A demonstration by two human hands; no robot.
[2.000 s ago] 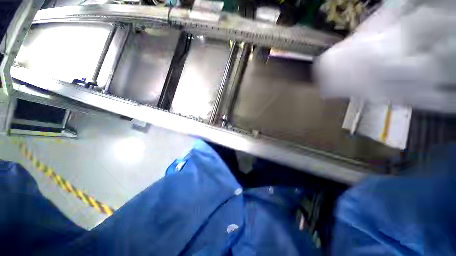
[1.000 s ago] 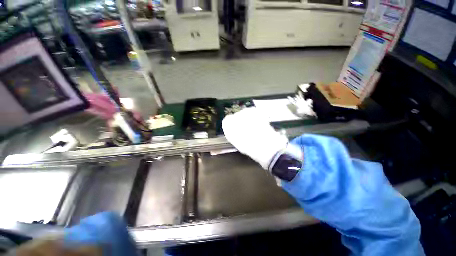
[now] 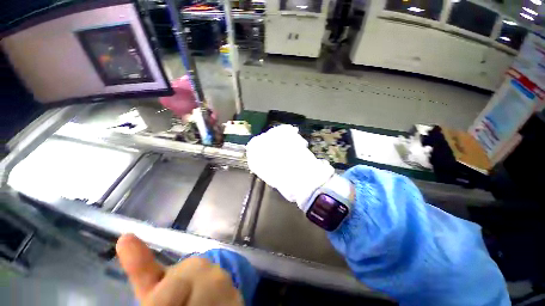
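My right hand (image 3: 287, 161), in a white knit glove, is over the conveyor's far rail, back of the hand up. Its fingers look curled under, so any held thing is hidden. A smartwatch (image 3: 327, 211) with a lit dark screen and light band is on its wrist, beside the blue sleeve (image 3: 412, 233). My left hand (image 3: 179, 278) is bare and low at the bottom edge, partly cut off. Its thumb stands up, apart from the bent fingers, and nothing shows in it. It is apart from the watch.
Conveyor rails (image 3: 173, 239) and cross shafts (image 3: 248, 209) lie below. On the green ledge beyond are a black bin (image 3: 285, 118), pale parts (image 3: 328, 143), a white sheet (image 3: 376, 148), crumpled white gloves (image 3: 415, 149) and a brown box (image 3: 466, 149). A monitor (image 3: 89, 54) stands upper left.
The view has swung left and up, showing more monitor. My gloved hand has moved slightly left in the picture, and the watch screen is lit. My bare hand has come further into view.
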